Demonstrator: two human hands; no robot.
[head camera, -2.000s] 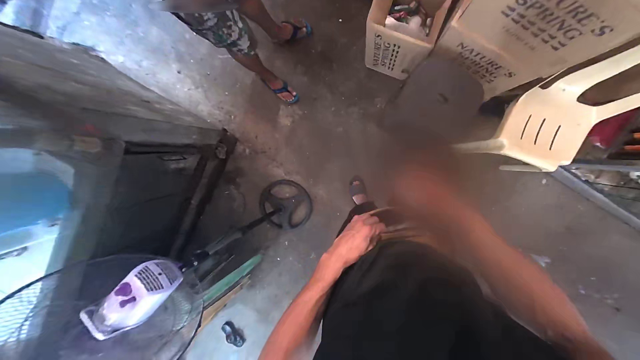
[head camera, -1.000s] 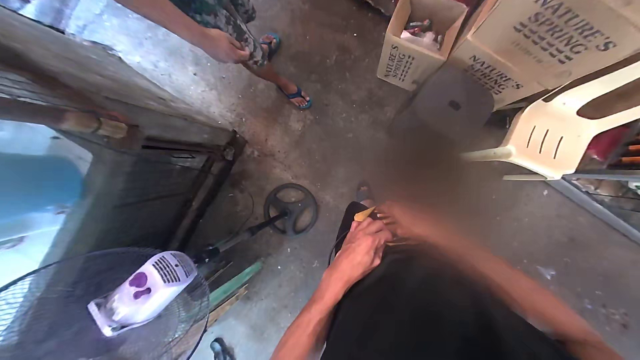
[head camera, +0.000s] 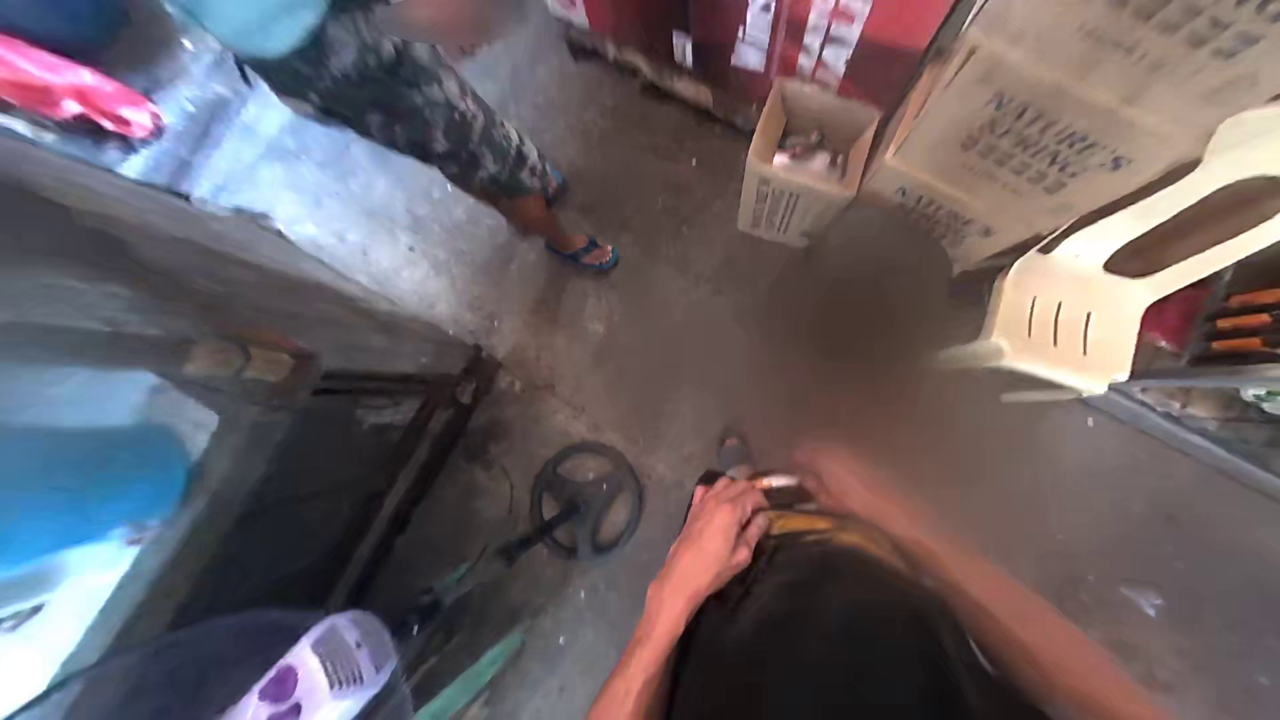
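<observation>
Low in the middle of the head view, my left hand (head camera: 718, 528) rests at the front of my dark clothing (head camera: 860, 625), fingers curled. A small white and orange stick-like thing (head camera: 776, 482) shows beside its fingertips; whether the hand holds it cannot be told. Just to the right is my right hand (head camera: 835, 475), blurred, near the same small thing, its fingers unclear. Between and below the hands lies a yellow-brown strip (head camera: 800, 522) of material at the waist. My foot in a sandal (head camera: 734, 450) shows beyond the hands.
A standing fan with a round base (head camera: 587, 500) is at the left. A person in camouflage shorts (head camera: 430, 110) and blue flip-flops stands ahead. An open cardboard box (head camera: 800, 205), larger cartons (head camera: 1030, 150) and a cream plastic chair (head camera: 1075, 310) stand at the right. A dark frame (head camera: 420, 470) borders the left.
The small white and orange thing now shows between my hands; an orange-yellow thing showed at my left fingertips one second ago. The other person's legs stand differently. The view has shifted.
</observation>
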